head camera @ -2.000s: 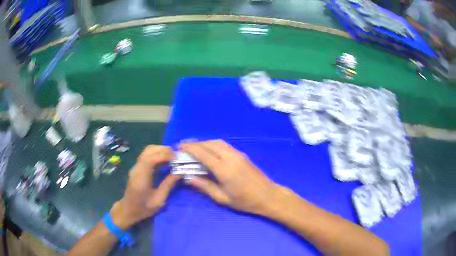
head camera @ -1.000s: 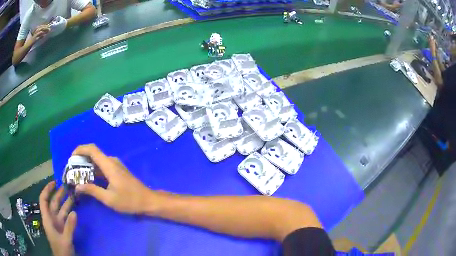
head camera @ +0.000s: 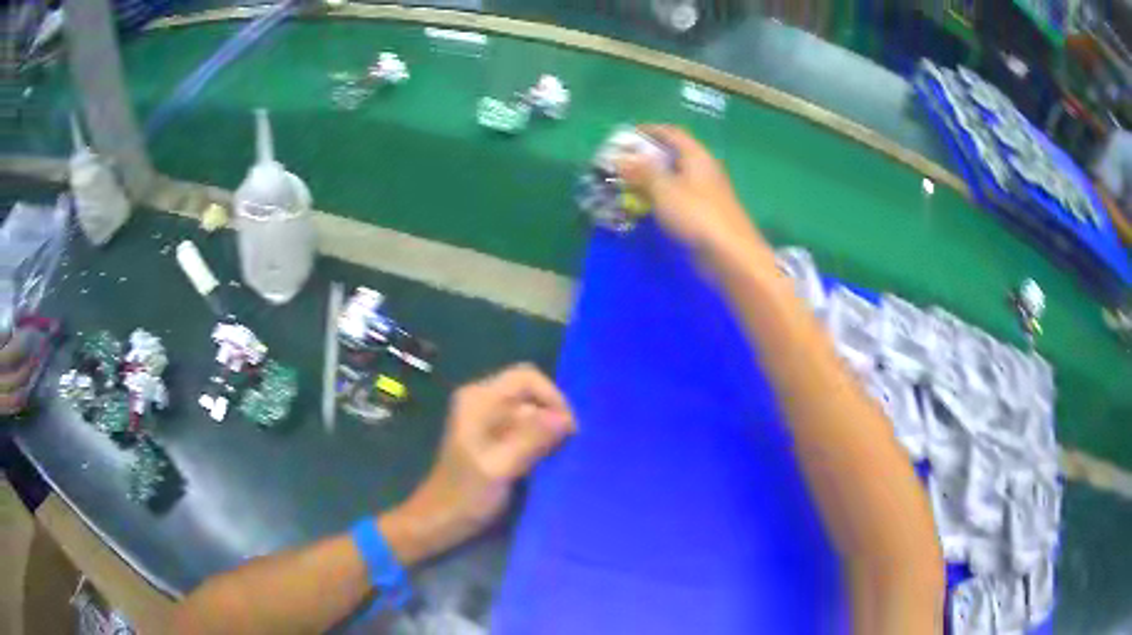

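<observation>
My right hand (head camera: 689,186) is stretched out at the far left corner of the blue sheet (head camera: 670,422), over the green belt. Its fingers are closed on a blurred subassembly (head camera: 612,180) with white, dark and yellow parts. My left hand (head camera: 503,434), with a blue wrist band, is over the sheet's left edge, its fingers curled in and nothing visible in them. White housings (head camera: 943,397) lie piled on the right of the sheet, partly behind my right forearm.
Loose subassemblies (head camera: 255,372) and a thin pale stick (head camera: 333,354) lie on the dark bench at left. Behind them stand two white squeeze bottles (head camera: 276,230). Other clusters lie on the green belt (head camera: 410,149). Another blue sheet with housings (head camera: 1018,149) is at far right.
The view has swung left. My right hand has moved from the sheet out to the belt edge. My left hand's spread fingers have curled. The unit held earlier cannot be told apart now.
</observation>
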